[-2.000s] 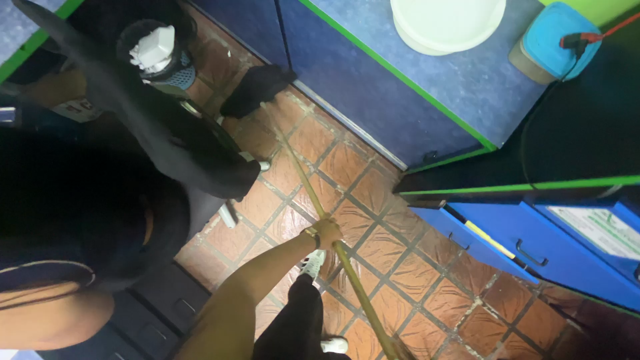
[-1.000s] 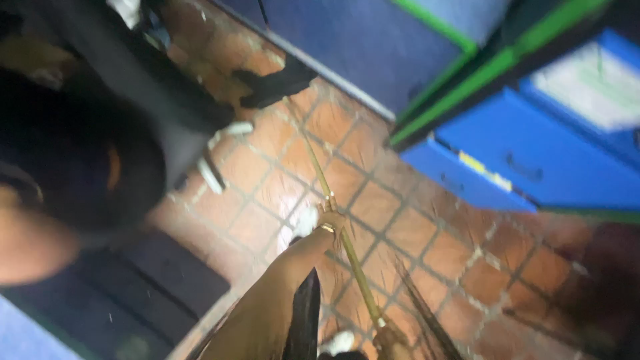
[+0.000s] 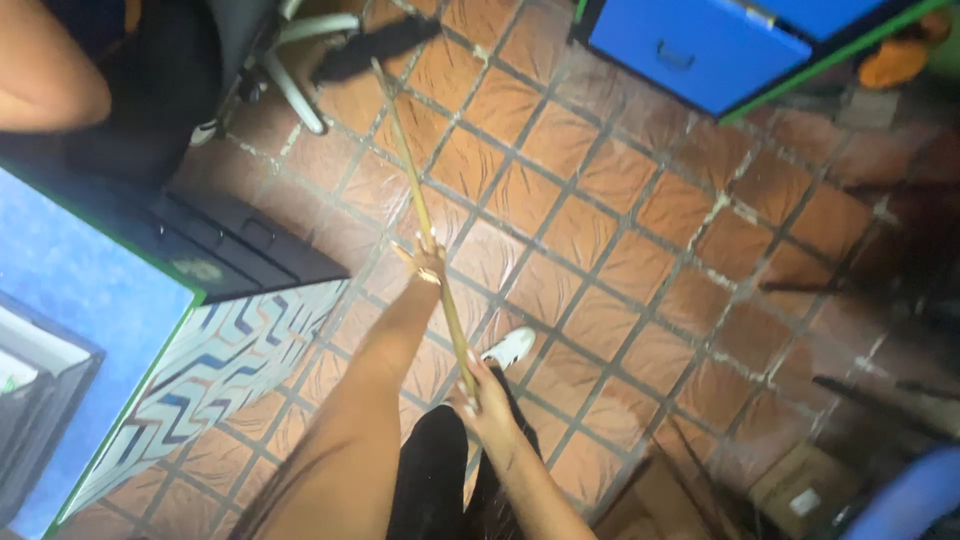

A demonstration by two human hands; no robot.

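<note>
A long wooden mop handle or pole (image 3: 411, 169) slants across the tiled floor view, its far end at a dark cloth (image 3: 375, 49) on the tiles. My left hand (image 3: 424, 257) is against the middle of the pole, fingers spread, with a bracelet at the wrist; the thumb stands apart from the wood. Lower down, my right hand (image 3: 480, 390) is closed around the near end of the pole. A white shoe (image 3: 511, 346) shows on the floor just right of the pole, below dark trousers.
A person (image 3: 52, 67) is at the upper left beside an office chair's base (image 3: 296, 90). A blue-topped desk (image 3: 82, 262) with dark drawers stands left. Blue drawers (image 3: 667, 52) are at the upper right. A cardboard box (image 3: 799, 487) lies lower right.
The view has swung toward the floor and the left desk. My left hand has opened its fingers from their earlier grip around the pole. The pole's far end remains by the dark cloth.
</note>
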